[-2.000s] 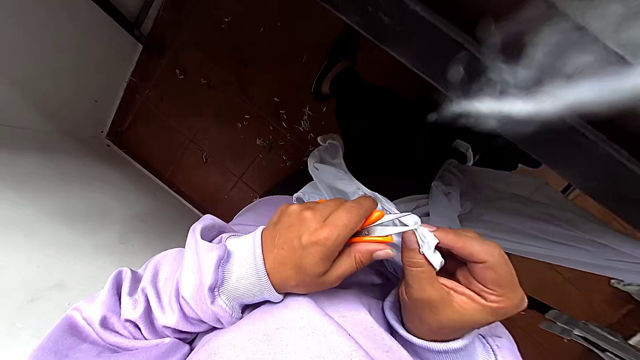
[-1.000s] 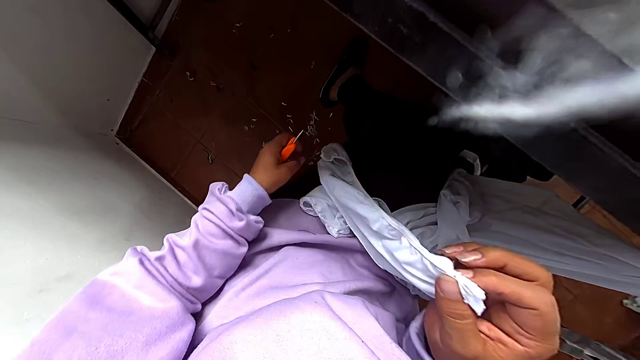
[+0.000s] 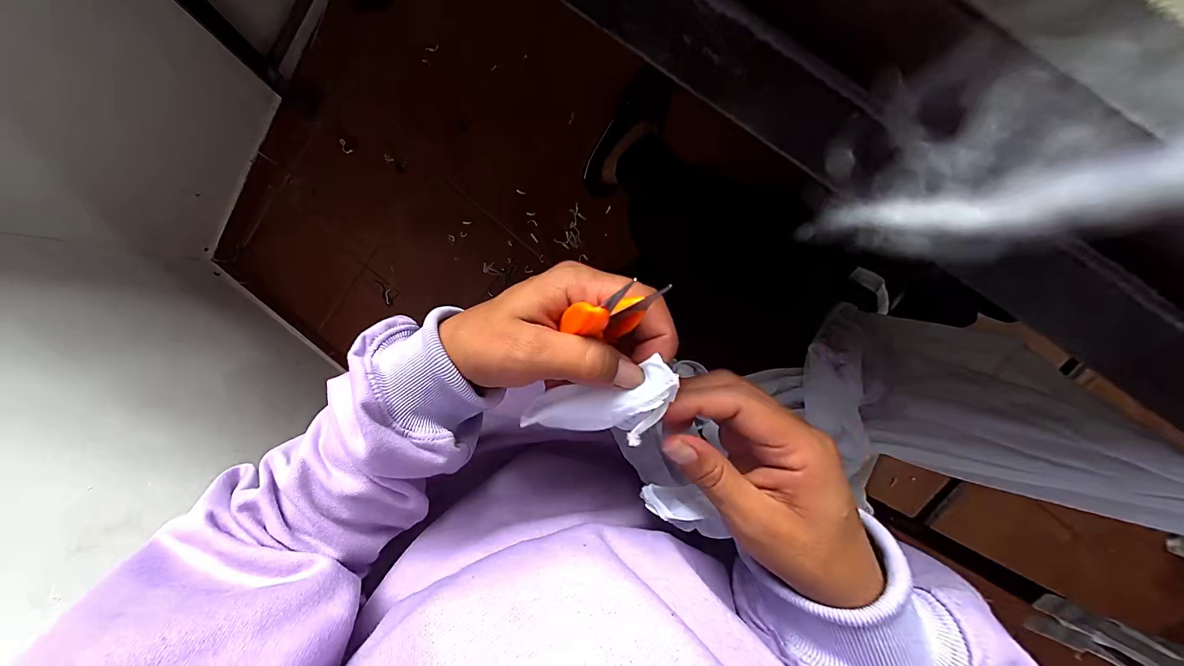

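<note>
My left hand (image 3: 546, 328) holds small orange-handled scissors (image 3: 610, 316) against its palm, with the two dark blade tips apart and pointing up to the right. Its thumb also pinches the bunched edge of a thin white fabric (image 3: 592, 407). My right hand (image 3: 786, 472) is just right of that edge, with thumb and index finger apart at the fabric. Whether its other fingers grip any cloth is hidden. More white fabric hangs below and behind the right hand and stretches off to the right.
A pale wall or panel (image 3: 120, 305) stands at the left. Thread scraps (image 3: 569, 231) lie on the brown tiled floor (image 3: 416, 185). A dark beam (image 3: 740, 92) crosses the upper right, with a blurred white streak in front. My leg and dark shoe (image 3: 624, 139) are beyond my hands.
My left hand, low at the left with the scissors a second ago, has come back to the fabric and pinches its edge. My right hand, which held the fabric's end, has moved up and inward.
</note>
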